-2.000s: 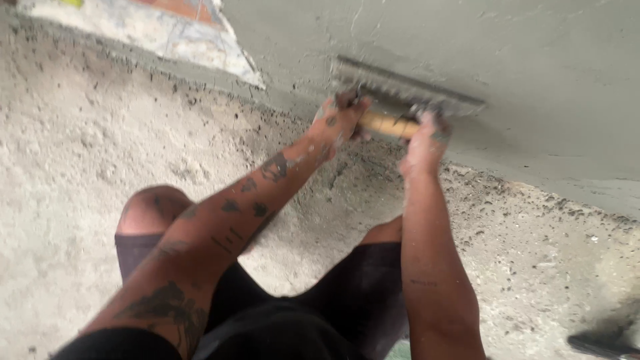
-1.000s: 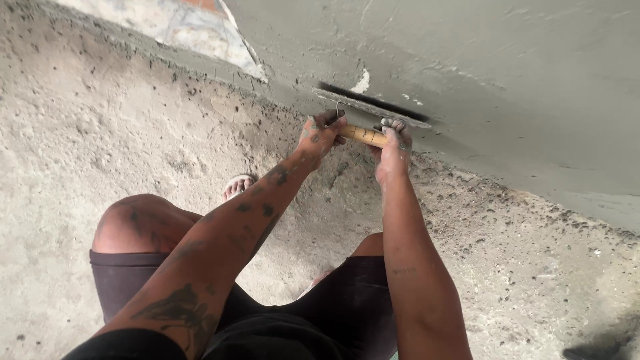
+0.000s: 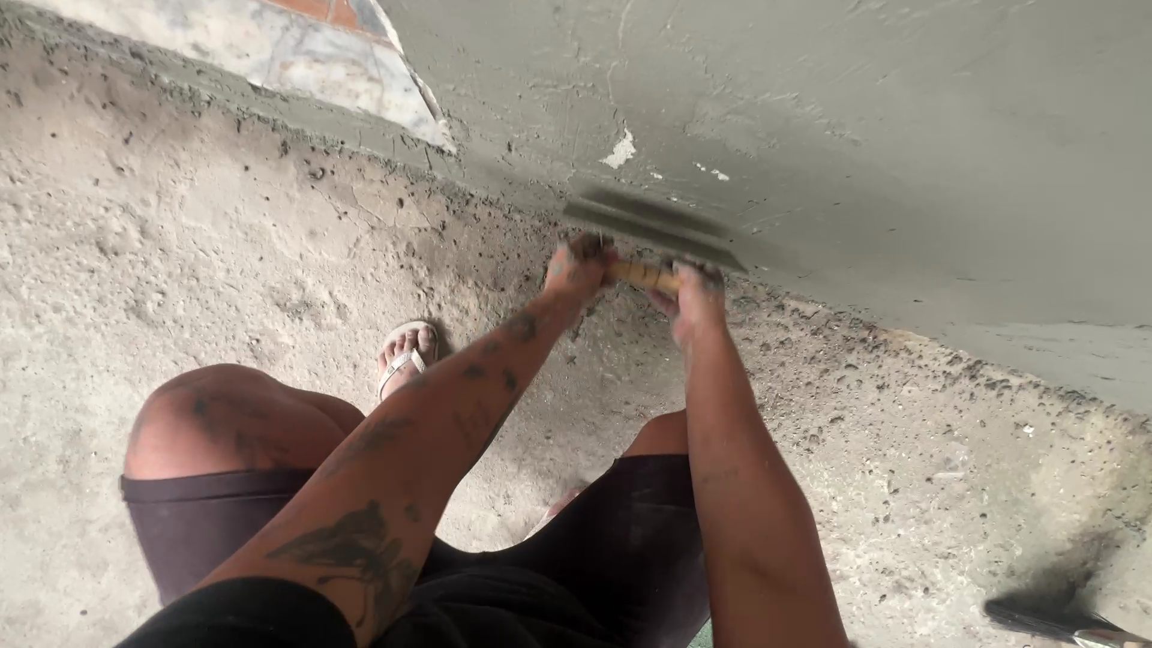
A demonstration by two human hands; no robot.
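Both my hands grip a plastering trowel with a pale wooden handle point(image 3: 644, 275) and a long flat metal blade point(image 3: 652, 234), blurred by motion. My left hand point(image 3: 580, 267) closes on the handle's left end, my right hand point(image 3: 699, 292) on its right end. The blade lies at the foot of a wall coated in wet grey cement plaster point(image 3: 855, 162), just above the rough floor; whether it touches the plaster I cannot tell. Small pale patches point(image 3: 619, 148) show on the plaster above the blade.
Marble and orange-brown tile point(image 3: 333, 76) border the plaster at upper left. Along the wall base, the rough concrete floor point(image 3: 225, 252) carries scattered mortar crumbs. A dark-bristled brush point(image 3: 1035, 616) lies at lower right. My sandalled foot point(image 3: 408, 355) stands behind my left forearm.
Both hands and the trowel have moved down the wall toward its base. The pale patch that was close above the blade one second ago now has more plaster between it and the blade.
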